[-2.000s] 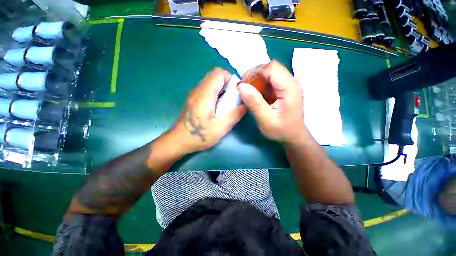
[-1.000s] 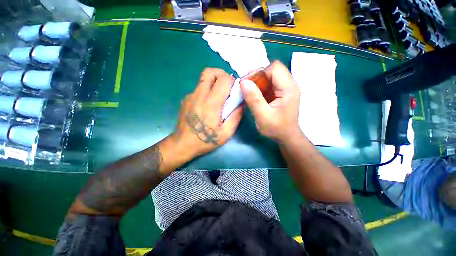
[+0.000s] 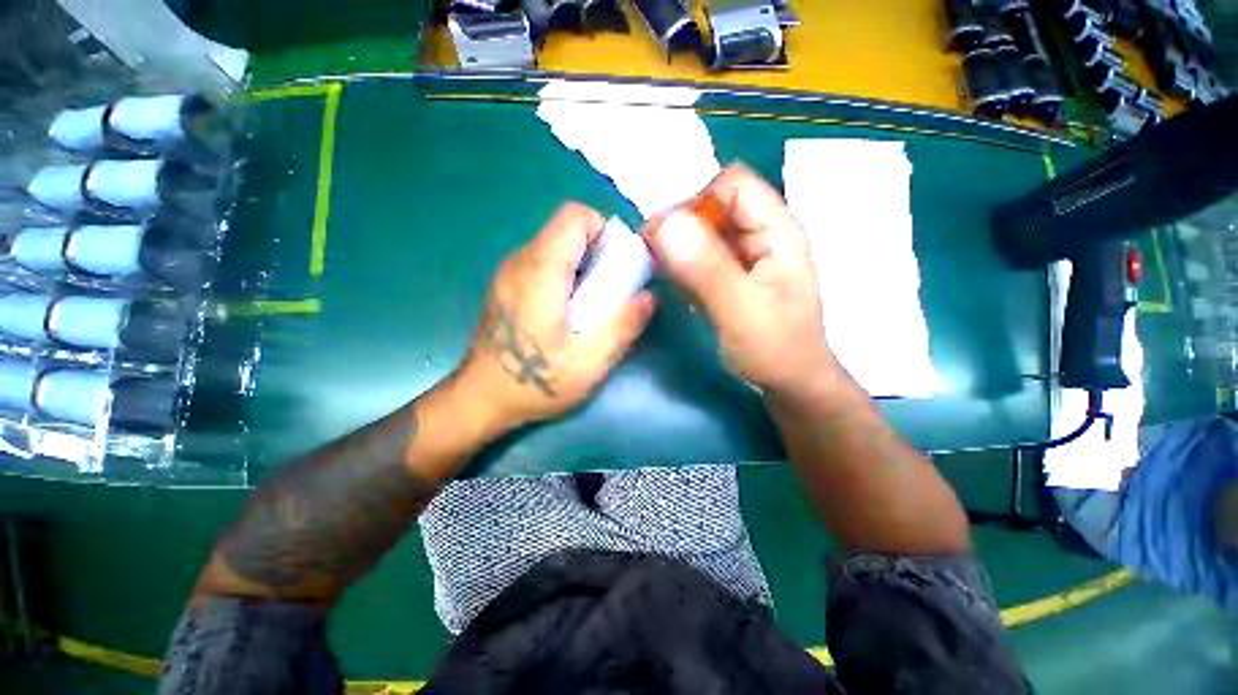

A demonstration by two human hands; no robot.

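Observation:
My left hand holds a pale silver-blue housing shell between thumb and fingers above the green mat. My right hand pinches an orange-brown scraper, mostly hidden by the fingers. Its fingertips are at the shell's upper right end. Whether the scraper touches the shell cannot be told. The shell's underside is hidden by my left hand.
A clear blister tray with pale-and-black housings is at left. Two white sheets lie on the mat. A black heat gun is at right. Housings lie on the yellow-orange surface. A person's blue sleeve shows at lower right.
More of the shell's pale face shows in my left hand. The scraper is now more covered by my right fingers. Both hands stay close together over the mat.

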